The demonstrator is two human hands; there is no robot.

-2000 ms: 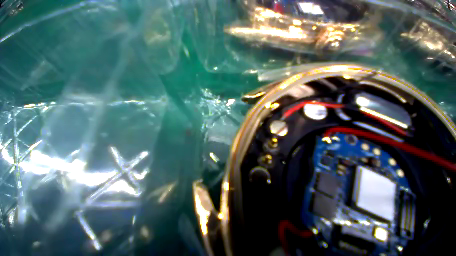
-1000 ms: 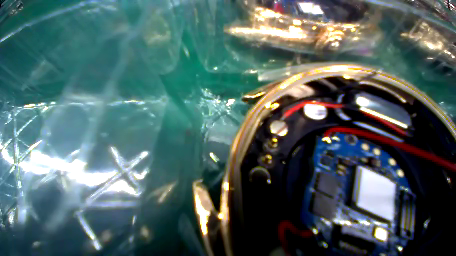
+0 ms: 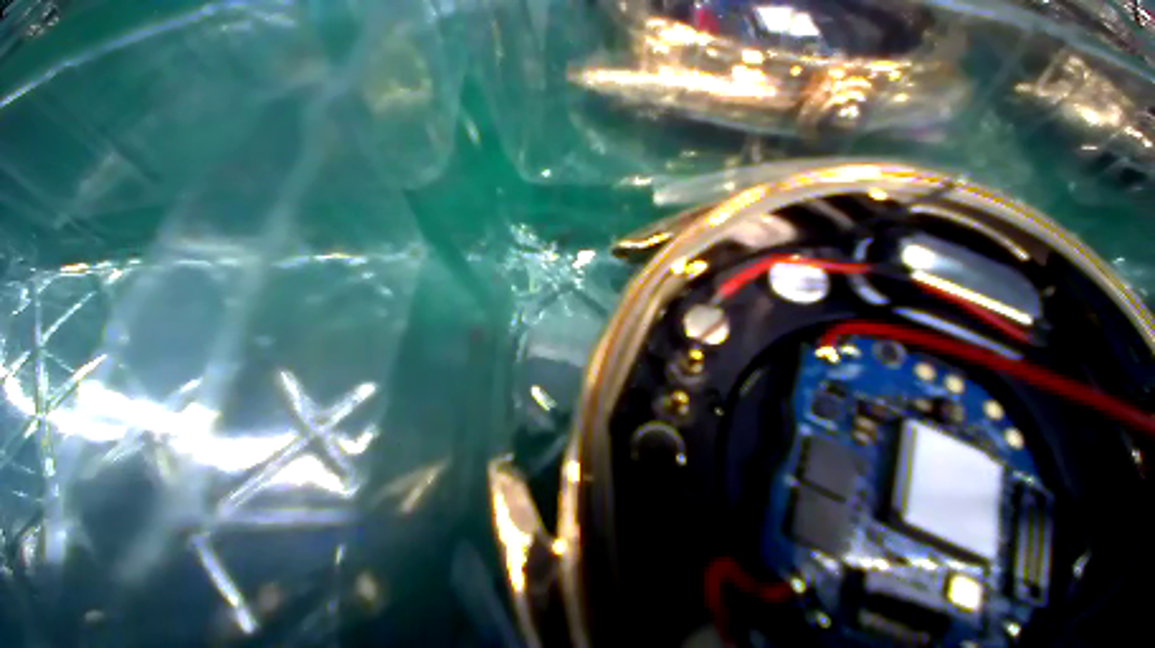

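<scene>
A round watch unit [image 3: 592, 418] with a shiny gold-coloured metal rim lies open at the lower right, very close to the camera and cut off by the right and bottom edges. Inside its black housing is a blue circuit board [image 3: 830, 557] with a white square part and dark chips. Red wires [image 3: 975, 358] cross above the board, and a short red wire shows at its lower left. The unit sits on a clear plastic blister tray [image 3: 304, 329]. Neither of my hands is in view.
A second metal-rimmed unit [image 3: 785, 95] lies at the top, blurred. Another shiny metal part [image 3: 1102, 108] shows at the upper right edge. A green mat [image 3: 494, 190] shows through the tray. The tray's left part has moulded cross ridges and bright reflections.
</scene>
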